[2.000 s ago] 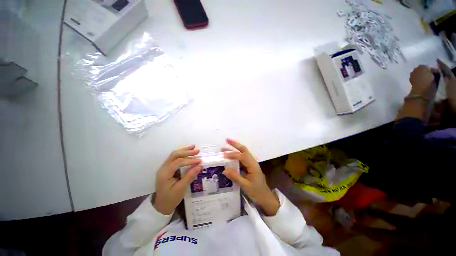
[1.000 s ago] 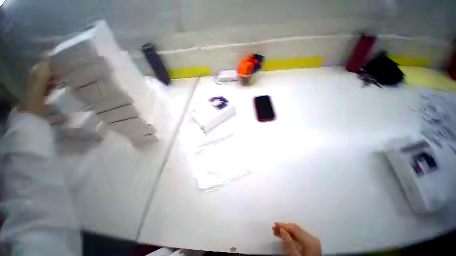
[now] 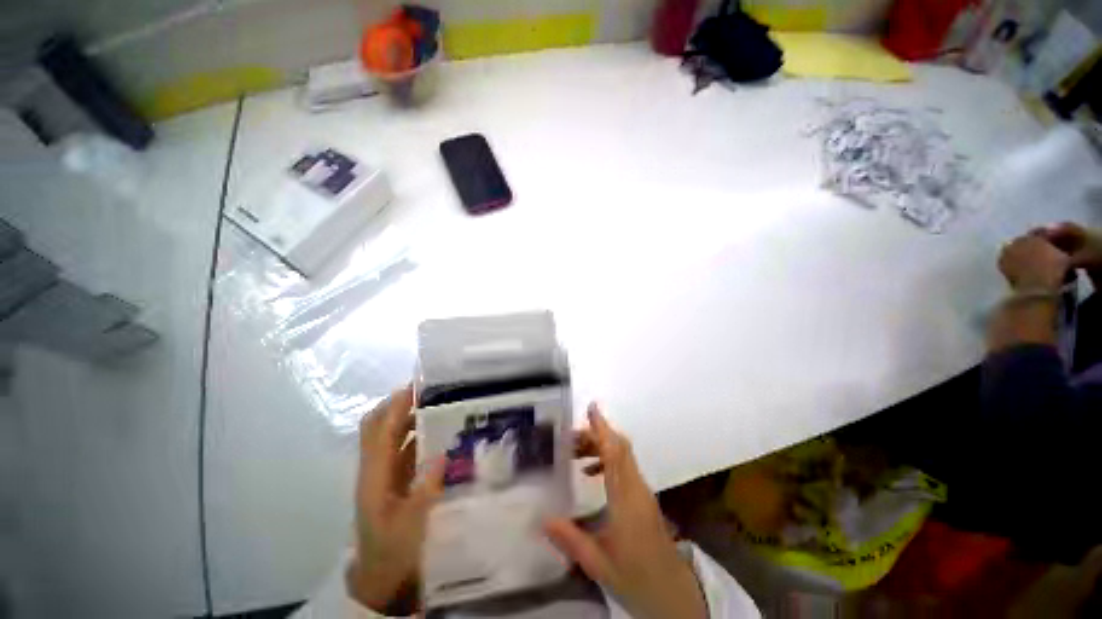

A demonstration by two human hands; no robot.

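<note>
A white retail box (image 3: pixel 498 484) with a dark purple picture on its front is between my hands at the table's front edge. Its top flap stands up, with a dark opening below it. My left hand (image 3: pixel 396 508) grips the box's left side. My right hand (image 3: pixel 622 520) holds its right side, fingers around the edge and thumb on the front. The picture is slightly blurred, and what is inside the box cannot be made out.
Clear plastic bags (image 3: pixel 338 339) and a closed carton (image 3: pixel 312 208) lie left of centre, with a smartphone (image 3: pixel 475 173) behind. Stacked cartons (image 3: pixel 61 308) stand far left. Small white parts (image 3: pixel 894 161) lie back right. A neighbour's hands (image 3: pixel 1037 264) are at right, above a yellow plastic bag (image 3: pixel 834 514).
My left hand has come back from the stacked cartons at left. Both hands now hold an open box in front of me. The box that stood at right is gone from there.
</note>
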